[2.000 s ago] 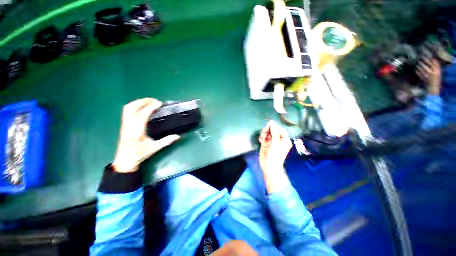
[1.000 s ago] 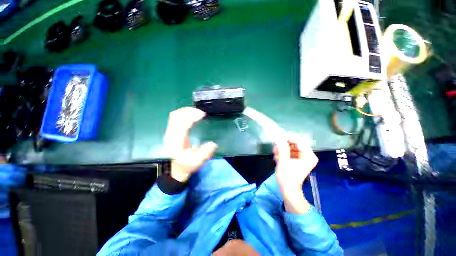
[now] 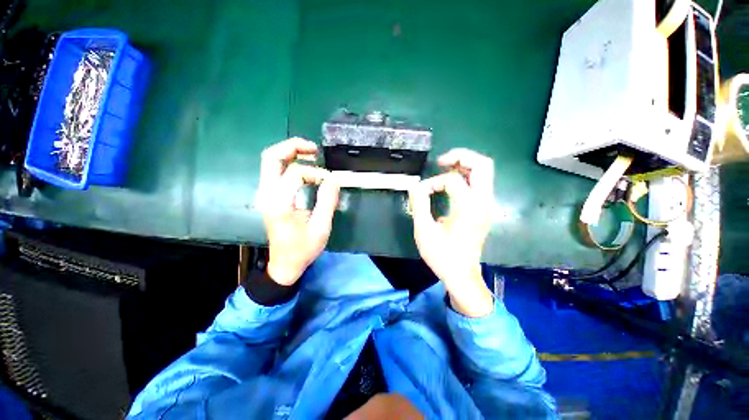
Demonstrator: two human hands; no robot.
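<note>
A trail camera unit (image 3: 376, 144) stands on the green bench in front of me, with its grey mottled face up and back and its black side towards me. A pale tape strip (image 3: 371, 180) is stretched level along the near side of the unit. My left hand (image 3: 297, 215) pinches the strip's left end between thumb and finger. My right hand (image 3: 453, 217) pinches its right end. I cannot tell if the strip touches the black case.
A blue bin (image 3: 123, 123) of thin silvery pins is at the left. A white tape dispenser (image 3: 604, 90) is at the right, pale tape hanging from its front, a tape roll (image 3: 733, 119) beside it. A white power strip (image 3: 663, 267) and cables lie at the right edge.
The view has shifted. My right hand has brought the tape strip across to the unit, and my left hand has taken its other end. More tape now hangs from the dispenser.
</note>
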